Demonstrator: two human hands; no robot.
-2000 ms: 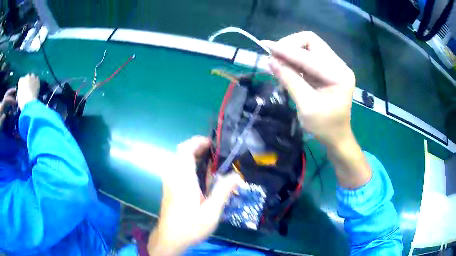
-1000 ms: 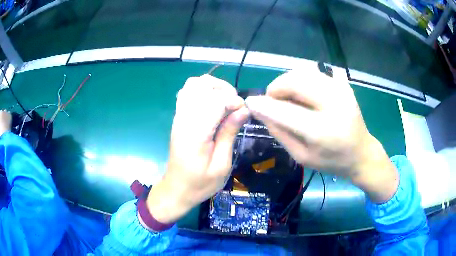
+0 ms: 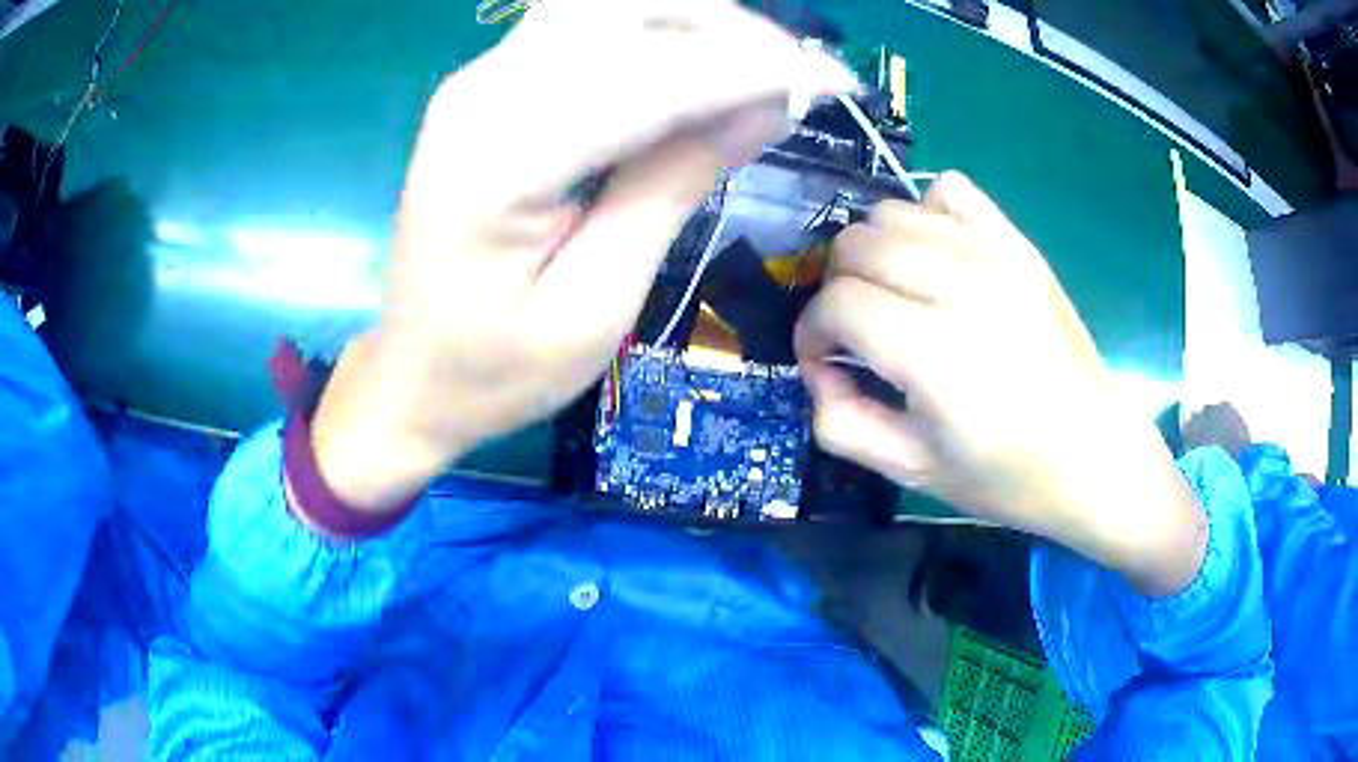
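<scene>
The device unit [image 3: 767, 201] lies in front of me, its blue main board [image 3: 700, 432] at the near end. Orange flex and black tape sit just beyond the board. My left hand [image 3: 551, 223] is over the unit's left and far part, its fingertips pinched at a white cable [image 3: 882, 142]. The cable runs from there to my right hand [image 3: 968, 357], which is curled around it at the unit's right side. My right fingertips are near the board's far right corner; the cable's end is hidden. Another thin white lead [image 3: 697, 280] crosses the unit's left side.
The green mat [image 3: 238, 164] lies around the unit, with loose thin wires [image 3: 93, 97] at the far left. The white conveyor rail [image 3: 1102, 90] is at the upper right. A white sheet [image 3: 1221, 283] lies right. A green crate [image 3: 1013, 700] stands below. Blue sleeves of other people show at both sides.
The view has tilted down and nearer the board. My hands were together at the unit's far end; now they are apart, the right one nearer the board, with the white cable between them.
</scene>
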